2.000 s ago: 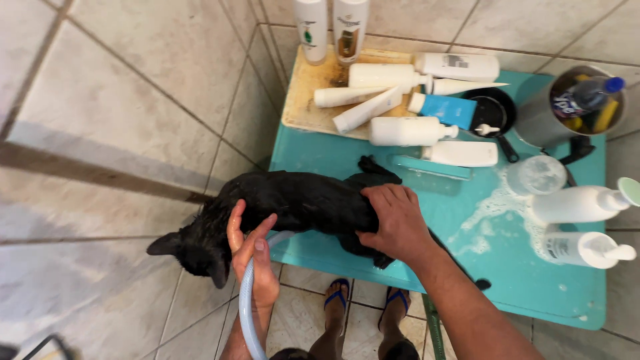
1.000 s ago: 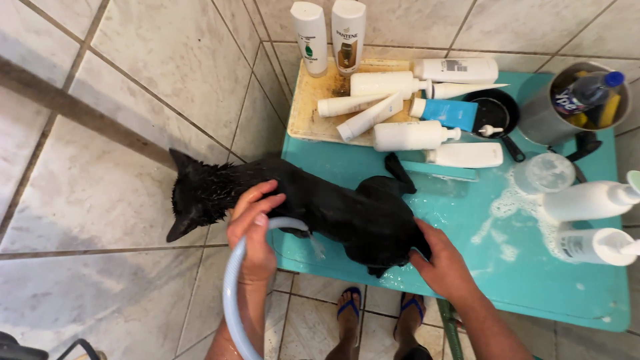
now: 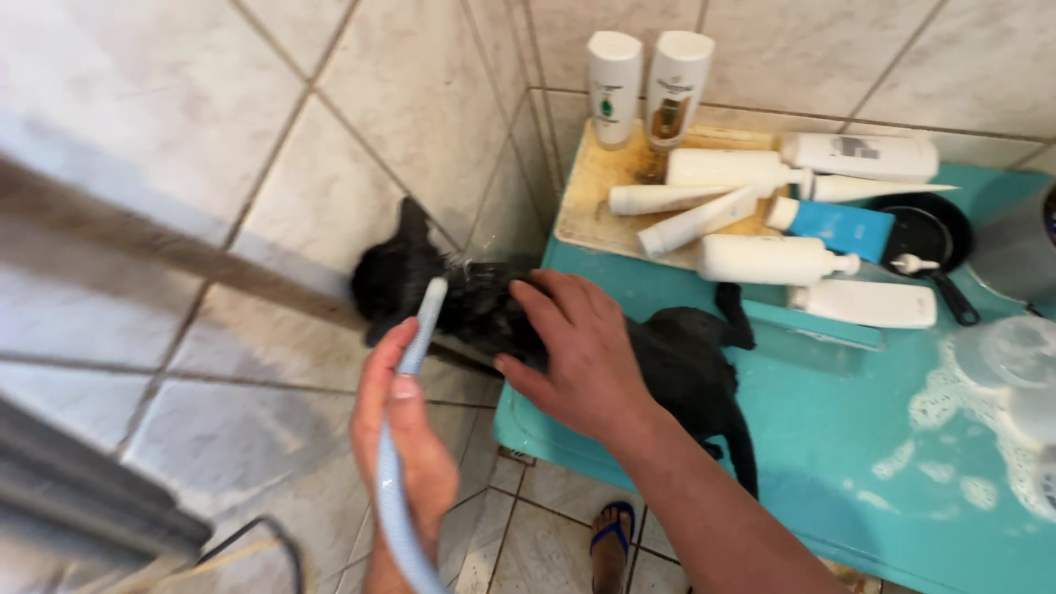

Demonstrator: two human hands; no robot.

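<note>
A wet black cat [image 3: 676,355] stretches along the left end of a turquoise table [image 3: 825,462], its head beyond the edge toward the tiled wall. My left hand [image 3: 408,437] grips a pale blue hose [image 3: 396,487] just below its tip, which points at the cat's neck; water splashes there. Spread over the cat's back behind the shoulders lies my right hand [image 3: 577,355], palm down. The cat's face is turned away and cannot be seen.
On a stained yellowish board [image 3: 577,206] stand two shampoo bottles [image 3: 615,91], with several white bottles and tubes lying nearby. A blue tube [image 3: 854,229], a small black pan [image 3: 924,231], a metal pot [image 3: 1023,247] and foam are farther right. A dark cable [image 3: 272,528] hangs lower left.
My right hand has moved from the cat's rear to its back near the shoulders. The hose tip, held in my left hand, has moved from the cat's side to its neck. The view has shifted left.
</note>
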